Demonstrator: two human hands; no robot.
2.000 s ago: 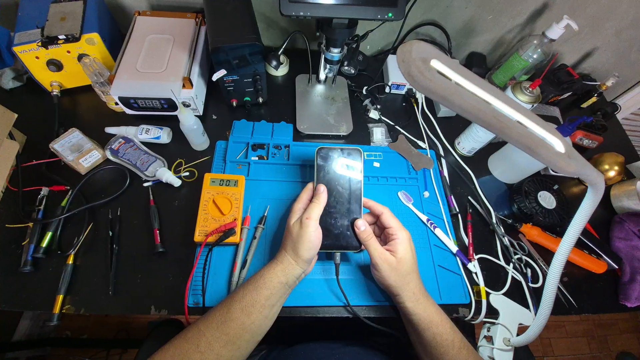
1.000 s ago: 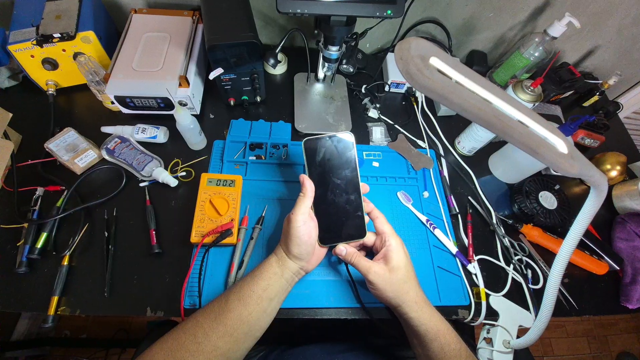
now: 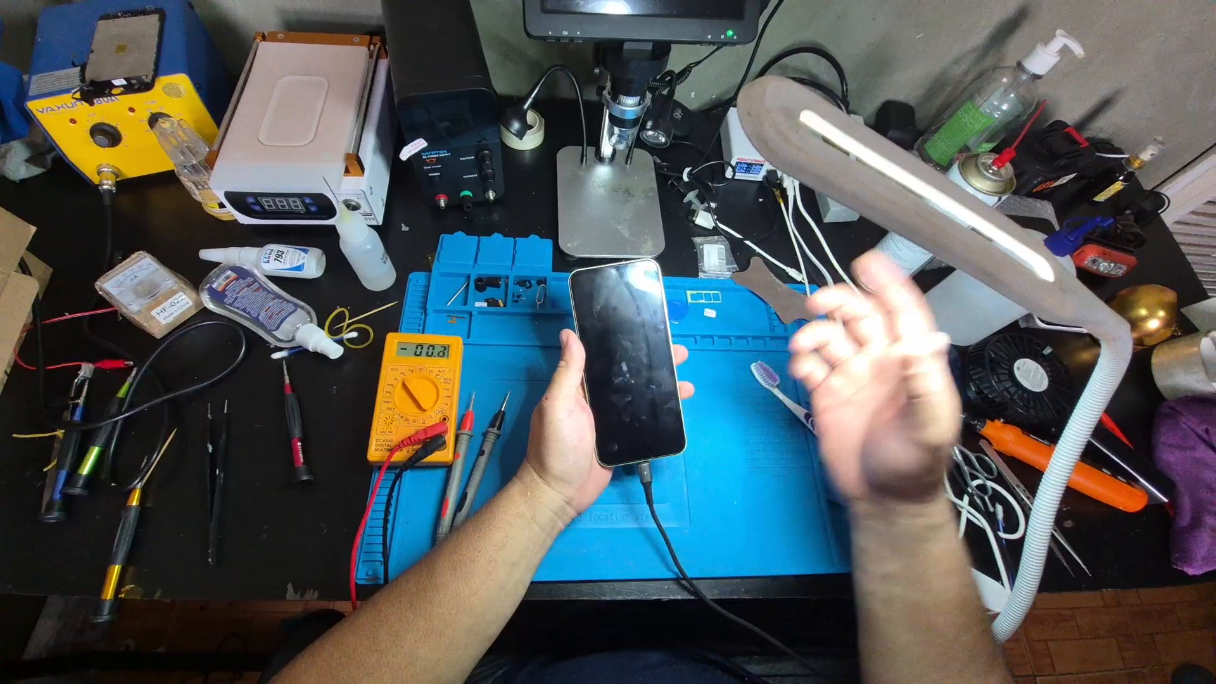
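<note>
My left hand [image 3: 565, 423] holds a smartphone [image 3: 629, 366] with a dark, smudged screen, thumb along its left edge and fingertips showing past its right edge. A black cable [image 3: 679, 560] is plugged into the phone's bottom end. Raised to the right, my right hand [image 3: 879, 389] is blurred, palm up with fingers spread, and holds nothing. Under both lies a blue silicone repair mat [image 3: 741, 513]. Left of my left hand are a yellow digital multimeter [image 3: 415, 399] and its two test probes [image 3: 470, 465]. A toothbrush [image 3: 779, 388] lies partly behind my right hand.
A desk lamp [image 3: 912, 180] arches over the right side. A microscope stand [image 3: 608, 204], a power supply [image 3: 446, 114] and a white heating plate machine [image 3: 299, 123] stand at the back. Screwdrivers [image 3: 294, 427], tweezers [image 3: 217, 484] and bottles [image 3: 256, 304] lie left; scissors [image 3: 988, 484] and a small fan [image 3: 1021, 375] are right.
My right hand has let go of the phone and moved up and to the right. My left hand still holds the phone.
</note>
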